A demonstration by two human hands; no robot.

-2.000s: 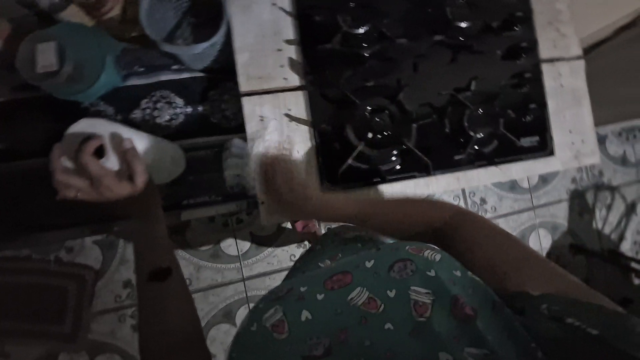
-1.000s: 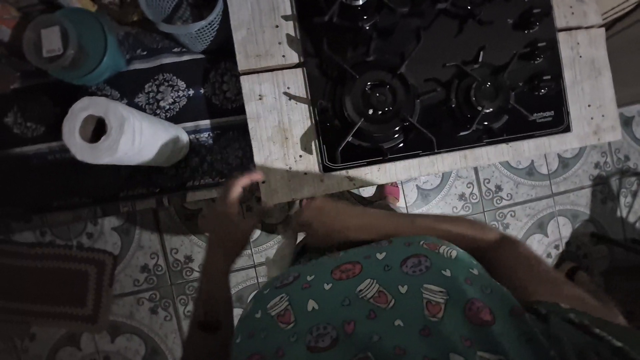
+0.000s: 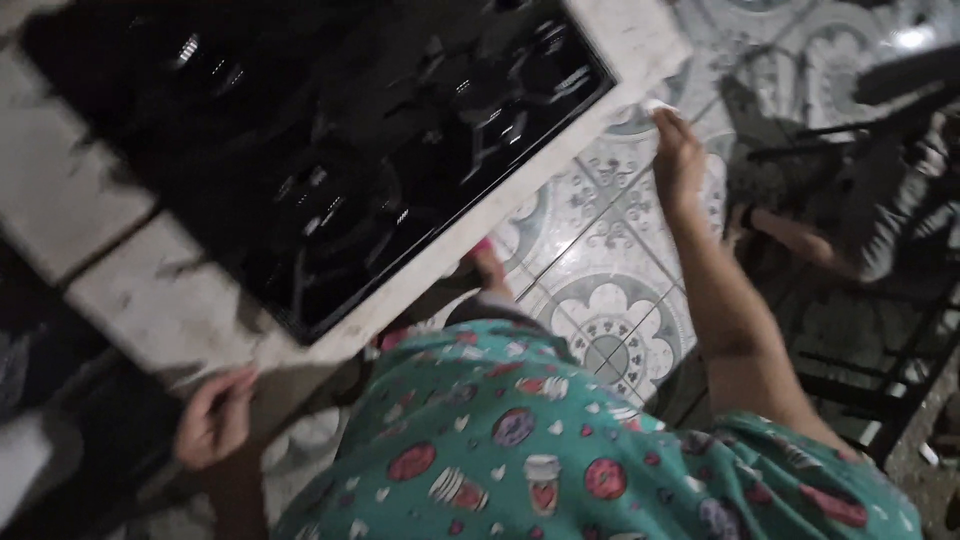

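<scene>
My left hand [image 3: 214,420] is at the lower left, by the front corner of the pale countertop [image 3: 442,259], its fingers curled and blurred; whether it holds anything is unclear. My right hand [image 3: 679,157] reaches out over the tiled floor, right of the counter's edge, with a small white thing [image 3: 658,105] at its fingertips, too blurred to name. A black gas cooktop [image 3: 360,150] with several burners is set in the countertop, between and beyond my hands. Part of a white paper towel roll [image 3: 22,457] shows at the far left edge.
Patterned floor tiles [image 3: 607,337] lie below my right arm. At the right are another person's bare limb [image 3: 802,244] and a dark metal frame [image 3: 847,390]. A foot in pink footwear [image 3: 484,259] shows below the counter's front edge.
Two seconds ago my left hand was on the paper towel roll; one second ago it was off it, near my right hand. My hands have since parted, the right outward. The view has turned strongly.
</scene>
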